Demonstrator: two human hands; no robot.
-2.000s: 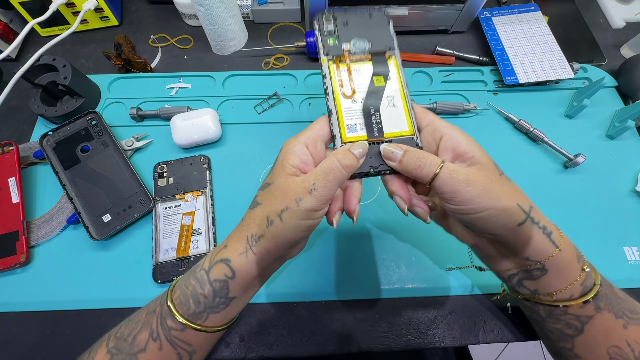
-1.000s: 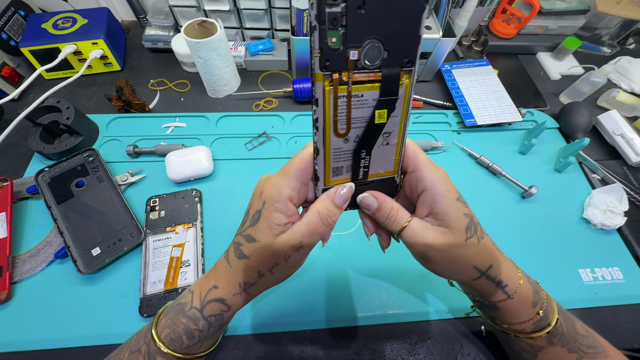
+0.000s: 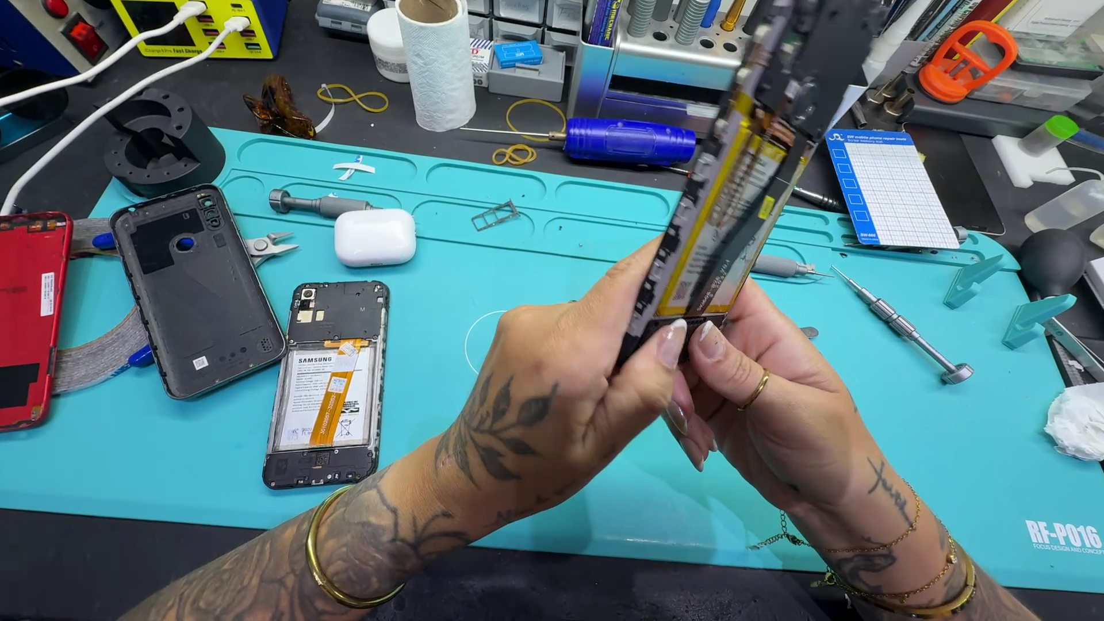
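Observation:
An opened smartphone (image 3: 733, 207) with its battery bared stands nearly upright above the teal silicone mat, its side edge turned partly toward me. My left hand (image 3: 595, 371) grips its lower left side, thumb at the bottom edge. My right hand (image 3: 768, 388) holds the lower right corner, thumb beside the left one. A second opened phone (image 3: 326, 384), a Samsung battery and orange flex cable showing, lies on the mat left of my hands. Next to it are a dark phone back cover (image 3: 198, 293) and a red cover (image 3: 30, 328). The fingers behind the held phone are partly hidden.
A white earbud case (image 3: 374, 238), a SIM tray (image 3: 494, 216) and a grey screwdriver (image 3: 319, 203) lie behind the second phone. Cutting pliers (image 3: 272, 247) touch the dark cover. A precision screwdriver (image 3: 906, 326) is at right, a blue-handled screwdriver (image 3: 630, 141) behind the mat.
The held phone has turned from facing me nearly flat-on to a slanted, edge-on angle. Both hands still hold its lower end.

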